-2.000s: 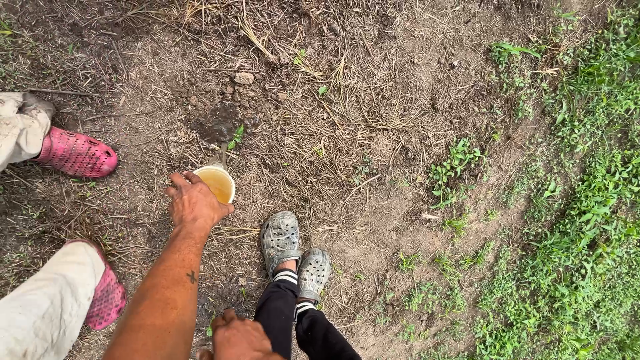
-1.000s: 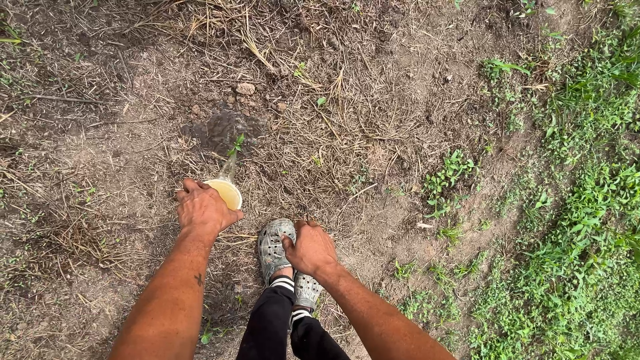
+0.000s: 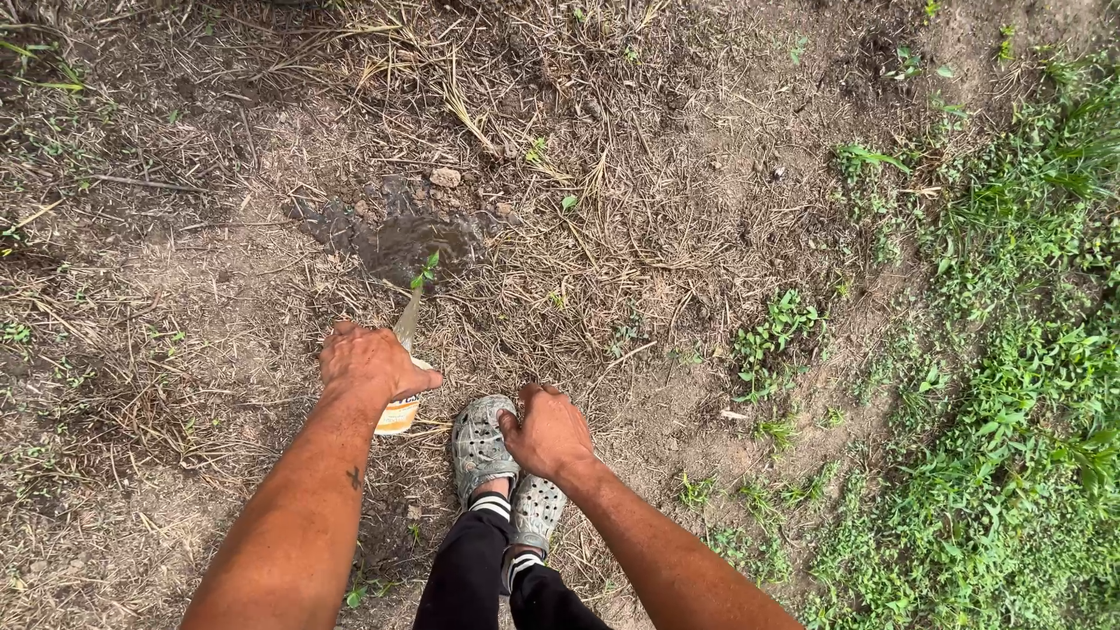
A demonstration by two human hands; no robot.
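My left hand grips a white and orange plastic cup, tipped forward. Brownish water streams from its rim toward a small green seedling. Just beyond the seedling, a muddy puddle lies in a dark wet patch of soil. My right hand hangs over my grey clog shoes, with no object visible in it; its fingers are loosely curled and partly hidden.
Dry straw and twigs cover the brown soil. A clod of earth lies behind the puddle. My grey clog is close to the cup. Low green weeds grow thickly along the right side.
The cup has gone from upright to tipped, and water has pooled on the wet patch. My right hand has come up over the shoes. The other person in pink clogs has left the view.
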